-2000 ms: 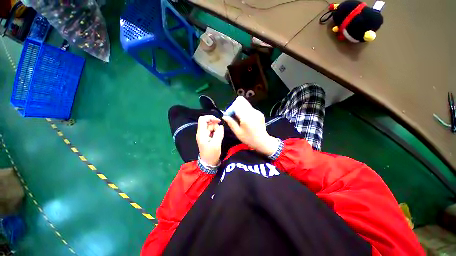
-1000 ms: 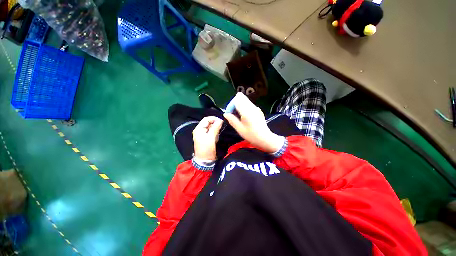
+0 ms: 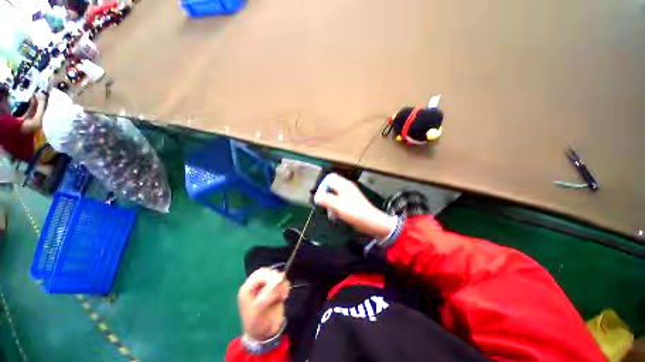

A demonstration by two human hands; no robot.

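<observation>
My left hand (image 3: pixel 263 302) is low over the lap, fingers closed on a thread. My right hand (image 3: pixel 343 201) is higher, near the table edge, with a pale blue wrap on a fingertip, and pinches the thread's other end. The thread (image 3: pixel 301 237) is stretched straight between them. A short thin piece sticks out by my left hand; whether it is a needle I cannot tell. A black plush penguin (image 3: pixel 417 125) with a red band, yellow tips and a white label lies on the brown table (image 3: pixel 495 85), a dark thread running from it towards the edge.
Dark snips (image 3: pixel 582 168) and a thin pale piece lie on the table, right. A blue tray (image 3: pixel 212 6) is at the back. Left are a blue crate (image 3: pixel 88 244), a bulging clear bag (image 3: pixel 117 159) and a person's arm (image 3: pixel 21 127). A blue stool (image 3: pixel 216 177) and white box (image 3: pixel 298 179) stand near the table.
My hands have moved apart, the left down and left, the right up, with the thread now taut between them. The view has tilted up, showing more table.
</observation>
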